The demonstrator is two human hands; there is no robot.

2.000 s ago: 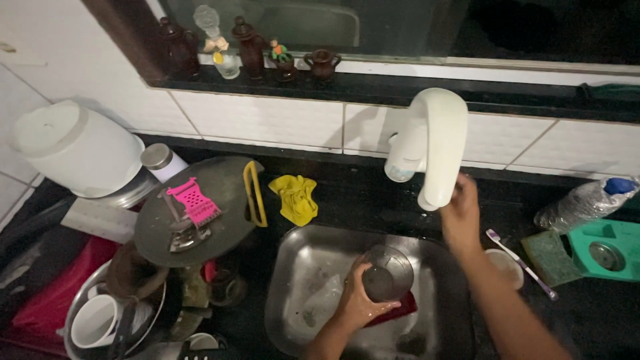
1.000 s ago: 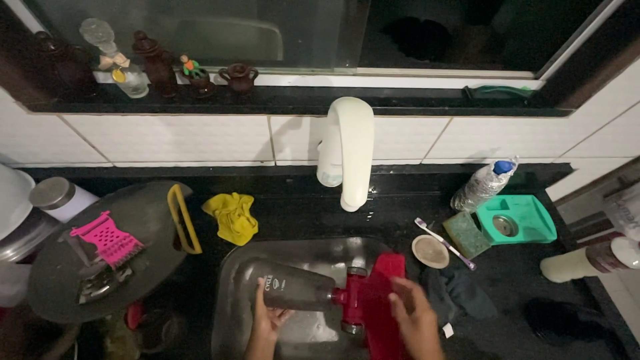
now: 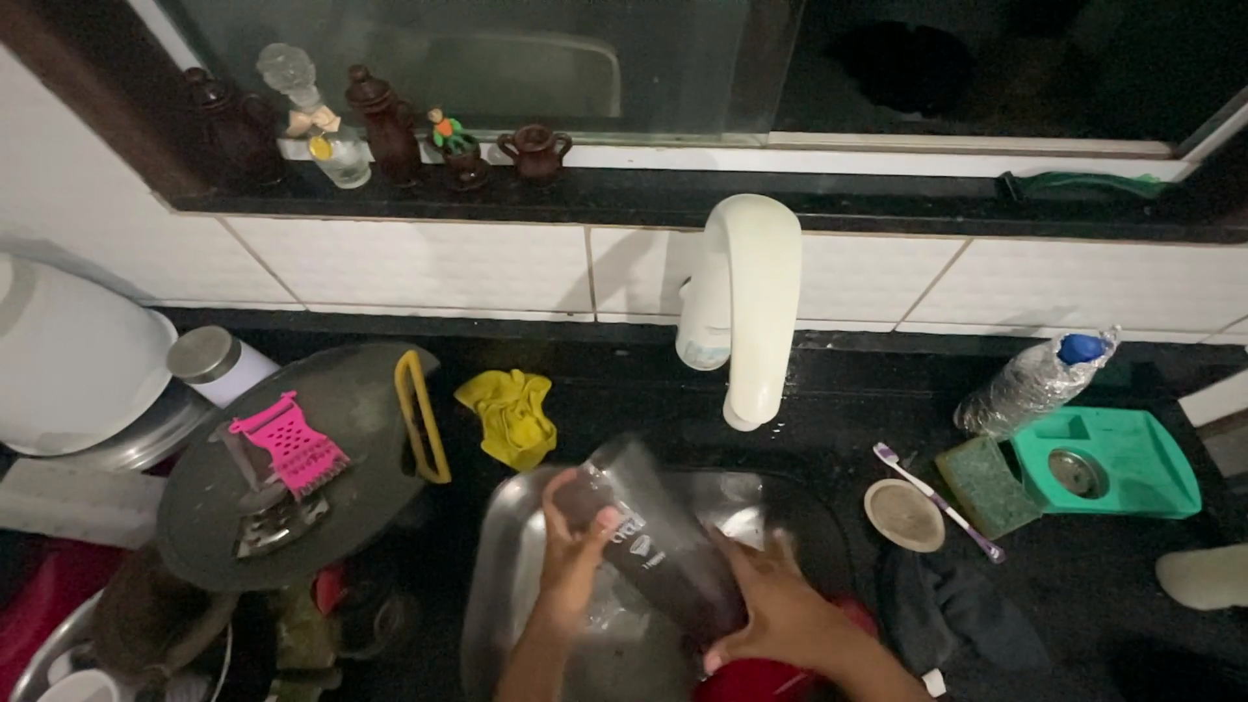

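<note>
A clear plastic cup-like container (image 3: 653, 546) with white print is tilted over the stainless steel sink (image 3: 487, 585). My left hand (image 3: 575, 546) is closed around its upper left end. At its lower right end is my right hand (image 3: 770, 604), with thumb and fingers spread around the side. A red object (image 3: 756, 680) lies under my right hand, partly hidden by it; whether it touches the container I cannot tell. The white faucet (image 3: 765, 312) arches above and behind the container.
Left of the sink are a yellow cloth (image 3: 509, 414) and a dark lid (image 3: 361, 517) holding a pink grater (image 3: 291, 447). On the right are a small round dish (image 3: 905, 515), a toothbrush (image 3: 936, 502), a sponge (image 3: 990, 486), a green holder (image 3: 1121, 468), a foil-wrapped bottle (image 3: 1033, 385) and dark cloth (image 3: 960, 624).
The container has gone from lying sideways to a steeper tilt. My right hand has moved from the red piece to the container's lower end. Two seconds ago that hand was at the faucet.
</note>
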